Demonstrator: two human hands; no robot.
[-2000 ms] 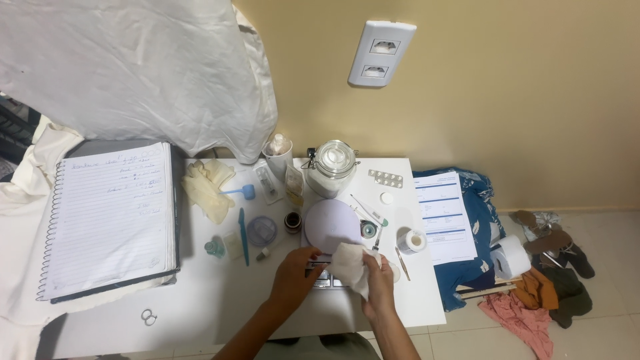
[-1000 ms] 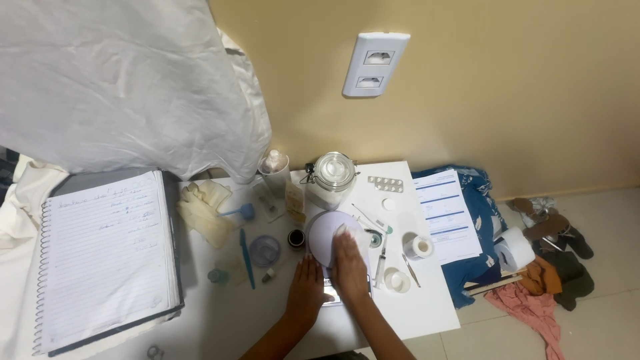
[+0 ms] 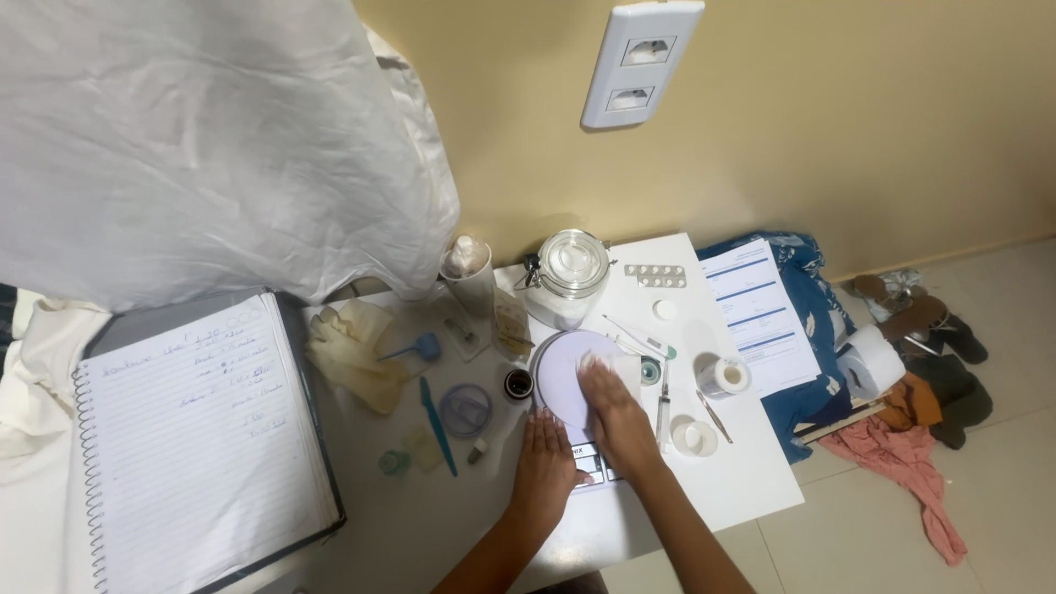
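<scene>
A kitchen scale with a round lilac platform [image 3: 565, 375] lies on the white table. My right hand [image 3: 615, 412] presses a white cloth or gauze [image 3: 629, 371] onto the right side of the platform. My left hand [image 3: 544, 466] rests on the scale's lower left edge, its fingers together and its thumb near the display [image 3: 587, 470]; I see nothing in it. Just left of the platform stands a small dark open bottle [image 3: 518, 384]. Behind the scale is a clamp-lid glass jar [image 3: 572, 276]. To the right lie a digital thermometer [image 3: 648, 340] and a syringe [image 3: 663, 408].
Left are a spiral notebook [image 3: 198, 445], latex gloves [image 3: 359, 351], a blue scoop [image 3: 422, 346] and a blue stick [image 3: 437, 425]. Right are a blister pack [image 3: 656, 274], tape roll [image 3: 730, 375], small clear cup [image 3: 693, 437] and printed sheets [image 3: 759, 318]. A plastic cup [image 3: 470, 280] stands behind.
Two seconds ago both hands were in front of the platform, the right one holding up the white cloth. Now the right hand and cloth are on the platform. The left has moved to the scale's lower left edge.
</scene>
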